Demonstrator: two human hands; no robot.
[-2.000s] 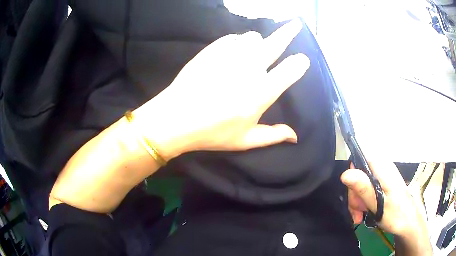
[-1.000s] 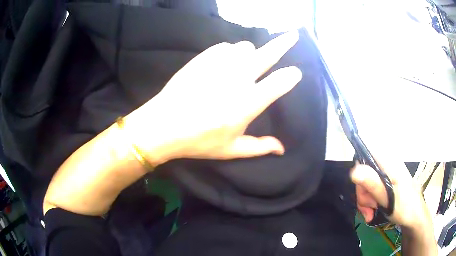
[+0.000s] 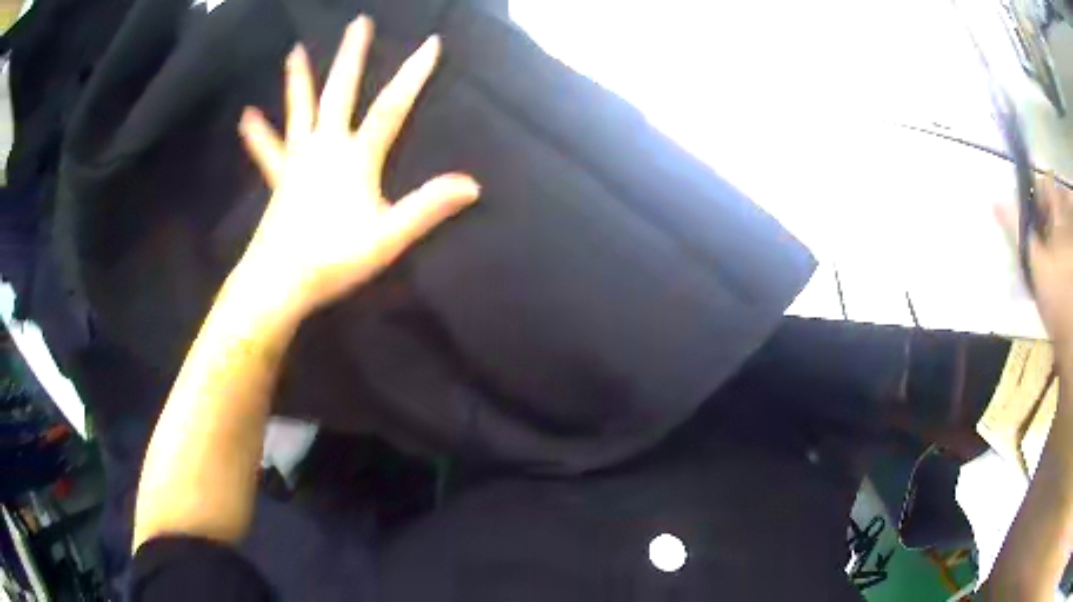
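Note:
A large dark garment piece [image 3: 565,247] covers the left and middle of the table and hangs over the front edge onto the lap. Its corner points right. My left hand [image 3: 341,188] lies spread on the cloth at upper left, fingers apart, gripping nothing. My right hand [image 3: 1051,235] is at the right edge of the picture, blurred and partly cut off. The dark shears [image 3: 1026,200] are at its fingers, upright in the picture and blurred; whether the hand still grips them is unclear.
The white table [image 3: 871,153] lies to the right of the cloth, with dark lines on it and its edge below. Blurred metallic items [image 3: 1035,53] are at top right. A brown item [image 3: 1019,394] is below the table edge. Green floor [image 3: 912,576] shows at lower right.
My left hand has moved left and up across the cloth, with fingers spread wider. My right hand and the shears have moved right and up, away from the cloth edge. The cloth corner has turned and shifted down.

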